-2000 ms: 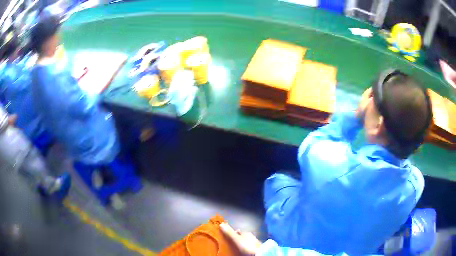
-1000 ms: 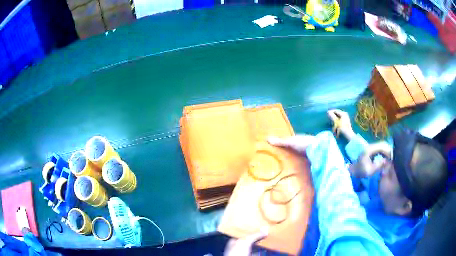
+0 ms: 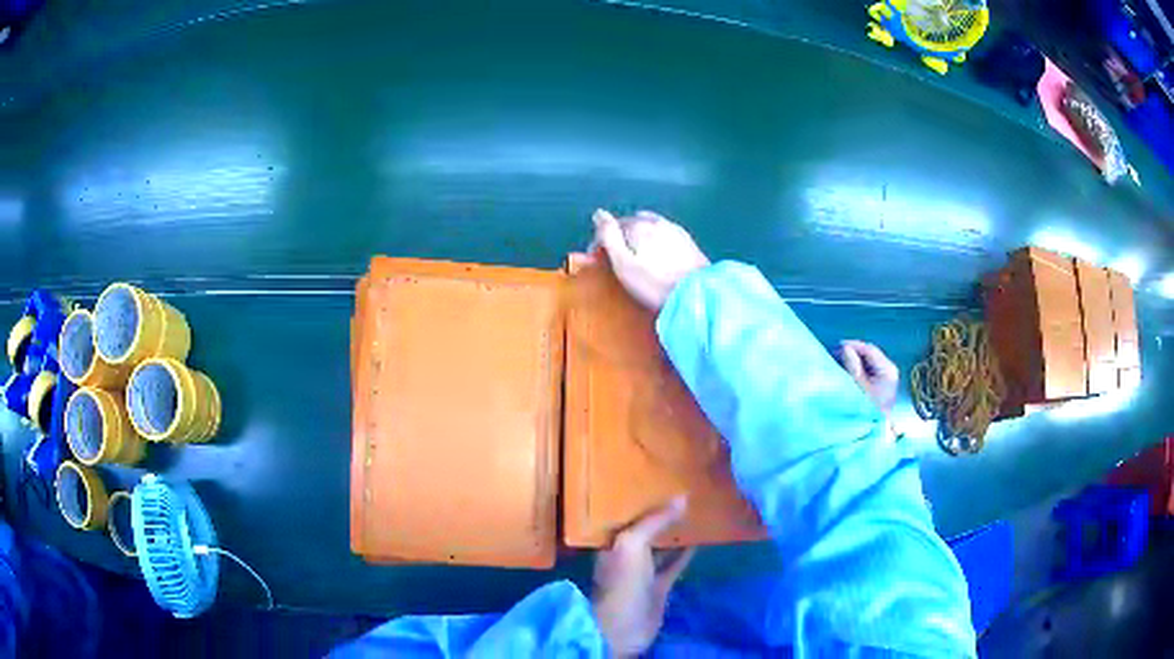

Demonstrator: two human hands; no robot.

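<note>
An orange tray lies on the right-hand orange stack on the green bench. My right hand reaches across and holds its far edge, fingers bent around the far left corner. My left hand holds its near edge, thumb on top and fingers lower down. My right sleeve hides the tray's right part. No rubber band shows clearly on the tray. Another orange tray stack stands directly to the left, untouched.
Yellow tape rolls and a light-blue fan with a cord stand at left. Another person's hand is just right of my sleeve. Rubber bands lie heaped beside orange tray blocks. A yellow fan is at the far edge.
The orange tray has moved from a slanted position in my hands onto the right-hand stack, now lined up with it. The loops seen on its face no longer show clearly. The view has shifted.
</note>
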